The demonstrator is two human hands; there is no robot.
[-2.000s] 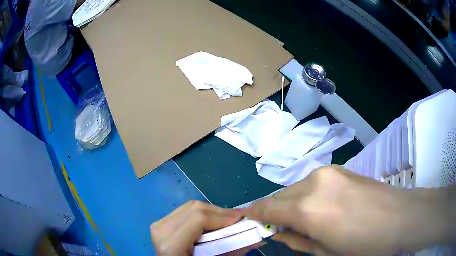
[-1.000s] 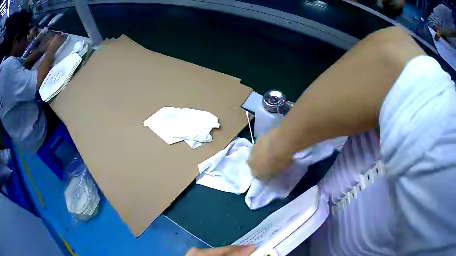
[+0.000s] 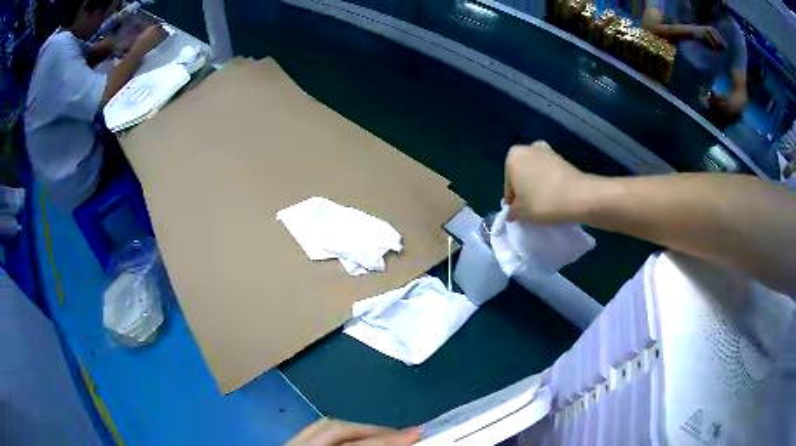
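My right hand [image 3: 545,185] is shut on a crumpled white cloth [image 3: 545,247], held up beside the pale dispenser bottle [image 3: 480,268] and partly hiding its metal top. My left hand [image 3: 353,434], cut off by the bottom edge, holds a white unit [image 3: 489,418] near its end. A second white cloth [image 3: 414,319] lies on the green bench, and another rag [image 3: 339,233] lies on the cardboard sheet [image 3: 262,148]. A thin white stick [image 3: 449,263] stands by the bottle.
A stack of white ribbed units [image 3: 611,357] is at the right. Bagged white parts [image 3: 133,305] lie on the blue floor. A person [image 3: 65,113] works beside units [image 3: 148,94] at far left. Another person is across the line near yellow-gold parts [image 3: 621,38].
My right hand has lifted one white cloth off the bench and raised it to the bottle. The view has shifted, showing more of the line at the upper right.
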